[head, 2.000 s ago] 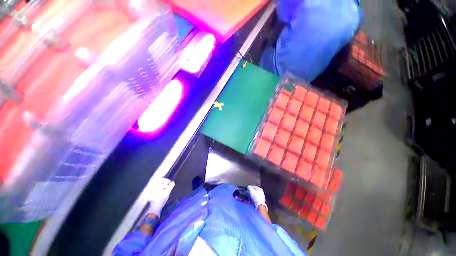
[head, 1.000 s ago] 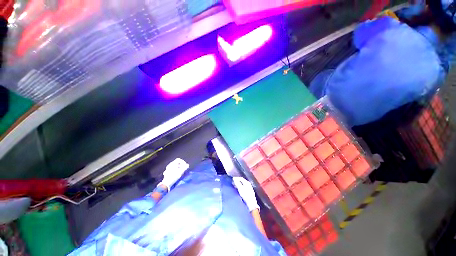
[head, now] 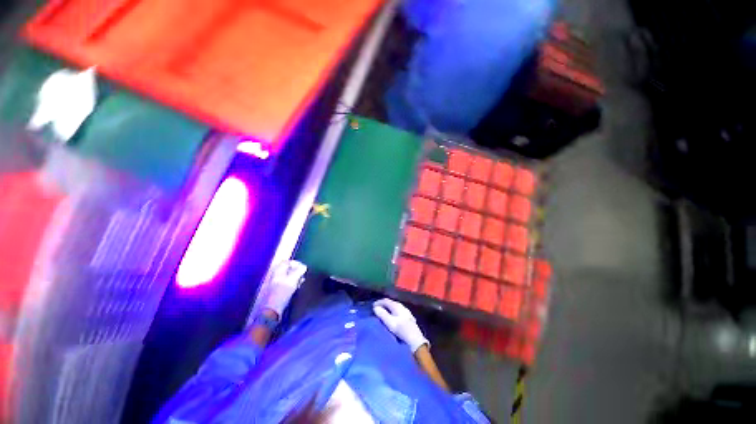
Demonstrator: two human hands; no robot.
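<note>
My left hand (head: pixel 283 287), in a white glove with a band at the wrist, is at the silver conveyor rail (head: pixel 308 197), near the mat's lower left corner. My right hand (head: pixel 401 324), also white-gloved, is in front of my body, below the mat's lower right corner. Blur hides the fingers of both; no held object shows. The green mat (head: pixel 365 203) carries yellow tape marks (head: pixel 320 210). The clear blister tray (head: pixel 471 232) with rows of salmon-red foam pads adjoins the mat's right side. A dark green board (head: pixel 438 154) is in its upper left pocket.
A glowing magenta-violet lamp (head: pixel 217 236) is over the conveyor. An orange foam tray (head: pixel 207 50) is above it. Stacked clear trays (head: pixel 104 265) stand at left, near a crumpled white cloth (head: pixel 65 103). A blue-coated person (head: pixel 481 58) is beyond the mat. More red-filled trays (head: pixel 570 66) are behind.
The view has turned and shifted. My left hand has moved from beside my body to the conveyor rail near the mat. My right hand remains close to my body.
</note>
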